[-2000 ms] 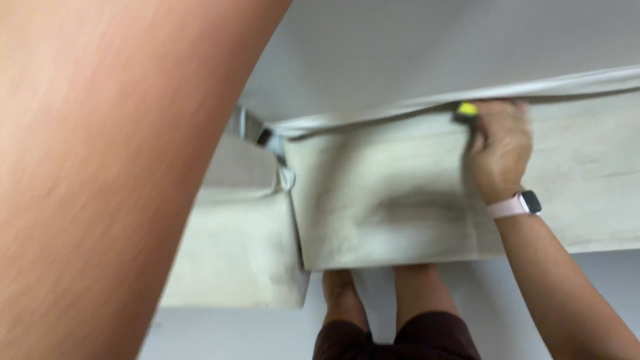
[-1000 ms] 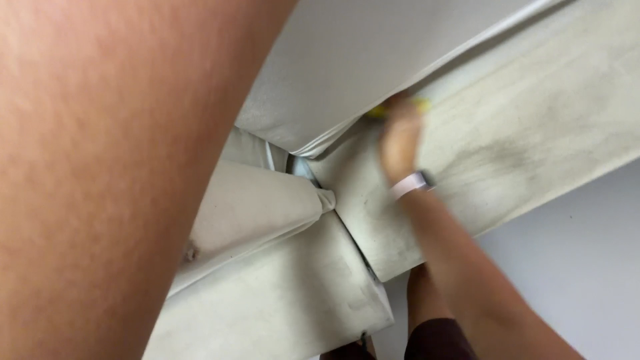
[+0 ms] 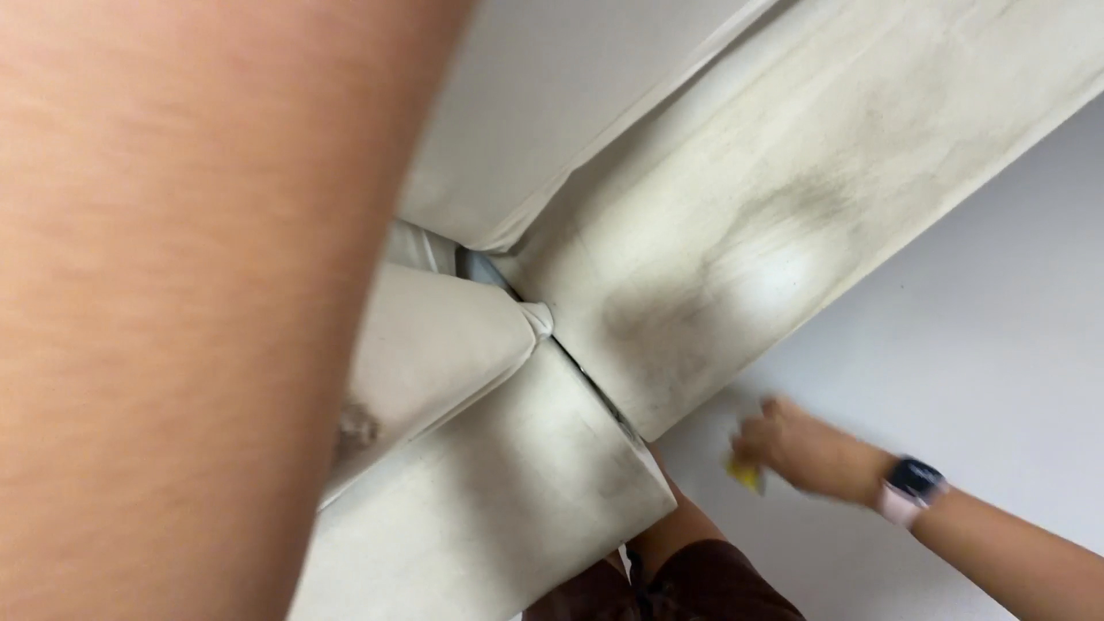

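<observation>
My right hand (image 3: 789,448), with a smartwatch (image 3: 912,487) on a pale pink band at the wrist, holds a small yellow thing (image 3: 743,473), probably a sponge, partly hidden by the blurred fingers. The hand is over the pale floor, below the edge of a cream sofa base (image 3: 690,259) with dark smudges. A second cream sofa section (image 3: 535,466) meets it at a narrow gap. A large, near arm fills the left side; my left hand is outside the frame.
A light seat cushion (image 3: 586,78) rests along the upper sofa part, and another cushion (image 3: 431,336), with a dark mark, lies at the left. My legs in dark shorts (image 3: 690,586) are at the bottom. Pale floor (image 3: 975,328) spreads at the right.
My right hand has left the sofa surface near the cushion edge and moved down to the right, over the floor, with the yellow thing still in it. The view has turned.
</observation>
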